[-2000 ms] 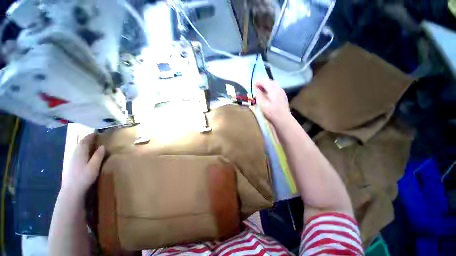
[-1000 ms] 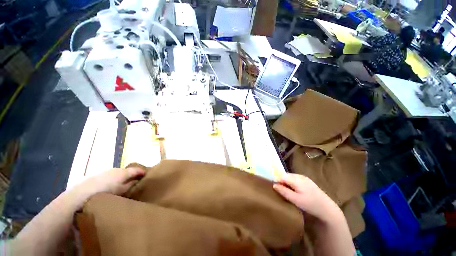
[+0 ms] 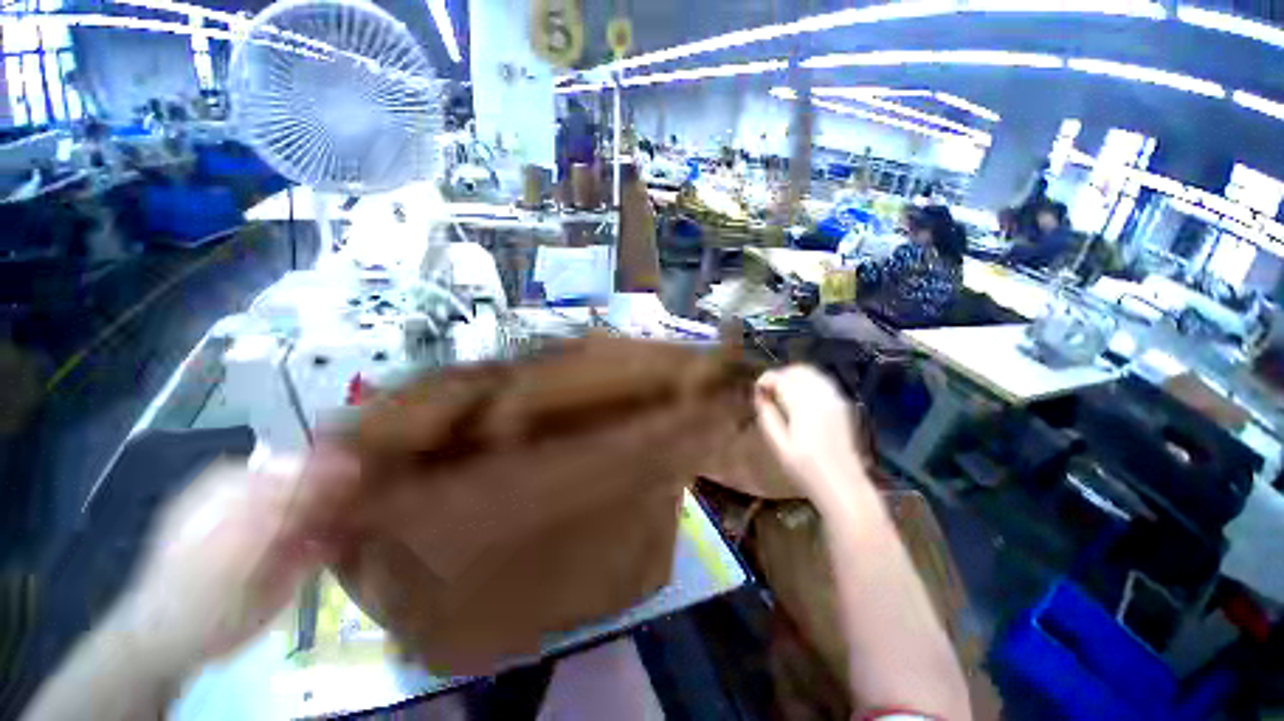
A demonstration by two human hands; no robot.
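Observation:
A brown tote bag body (image 3: pixel 521 521) hangs in the air in front of me, above the machine table, and is blurred by motion. My left hand (image 3: pixel 261 528) is blurred and holds the bag's left upper side. My right hand (image 3: pixel 796 423) grips its upper right corner. The white sewing machine head (image 3: pixel 268 380) stands behind the bag at the left, and the bag hides much of it and its clamp. The table (image 3: pixel 711 556) shows yellow tape strips beside and below the bag.
Brown bags (image 3: pixel 908 578) are heaped at the right of the table. Blue bins (image 3: pixel 1077 641) stand on the floor at the lower right. A white fan (image 3: pixel 338 99) is behind the machine. A person (image 3: pixel 915 268) sits at a workstation beyond, with other tables around.
The bag was first under the machine head, then pulled back towards me, and is now lifted up off the table in both hands. The camera view has tilted up to the wider room.

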